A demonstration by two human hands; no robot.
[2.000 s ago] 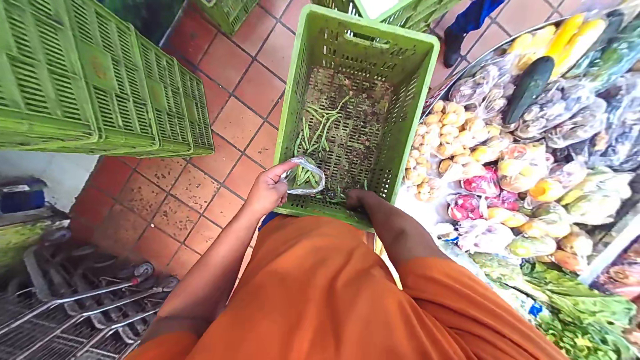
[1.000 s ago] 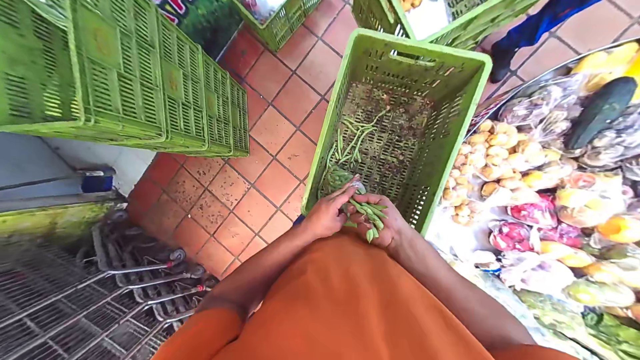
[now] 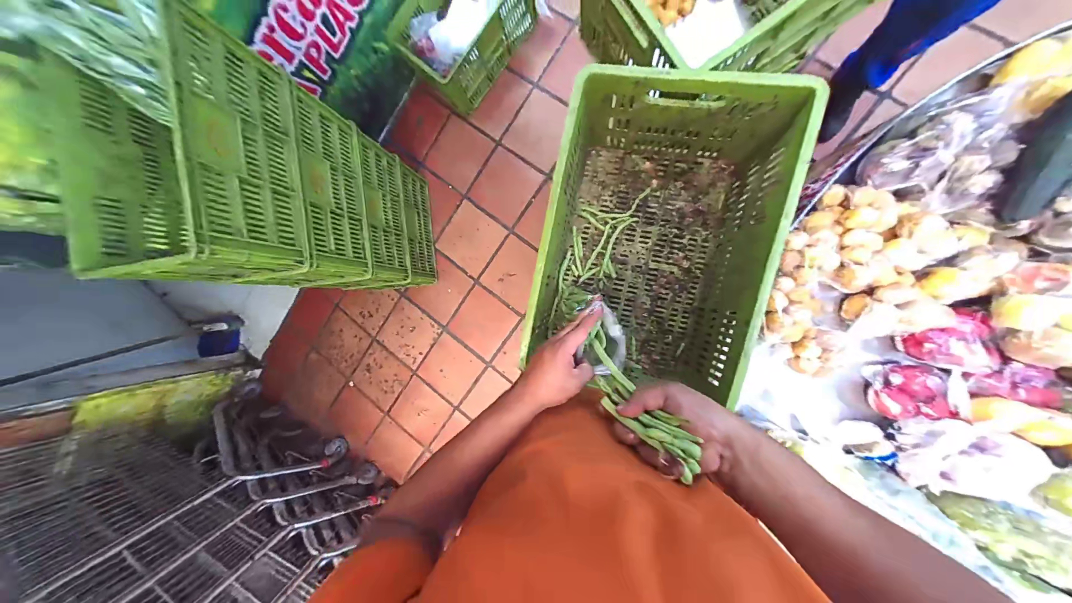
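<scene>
My left hand [image 3: 557, 360] grips a clear plastic bag [image 3: 610, 339] by its rim, over the near left corner of a green plastic crate [image 3: 680, 77]. In my right hand [image 3: 682, 423] is a bunch of green beans [image 3: 657, 427], its far ends reaching to the bag's mouth. More loose green beans [image 3: 605, 239] lie along the left side of the crate's floor, among brown debris. How much the bag holds cannot be seen.
Stacked green crates [image 3: 310, 184] stand at the left, metal shopping carts [image 3: 285, 502] at the lower left. Bagged produce [image 3: 904, 260] fills a display at the right. Another crate [image 3: 729, 59] adjoins the far end. A person's leg [image 3: 888, 54] shows at the upper right.
Two seconds ago my right hand was down in the crate; it now holds beans beside the bag. Since one second ago my hands have moved apart. The view has shifted left.
</scene>
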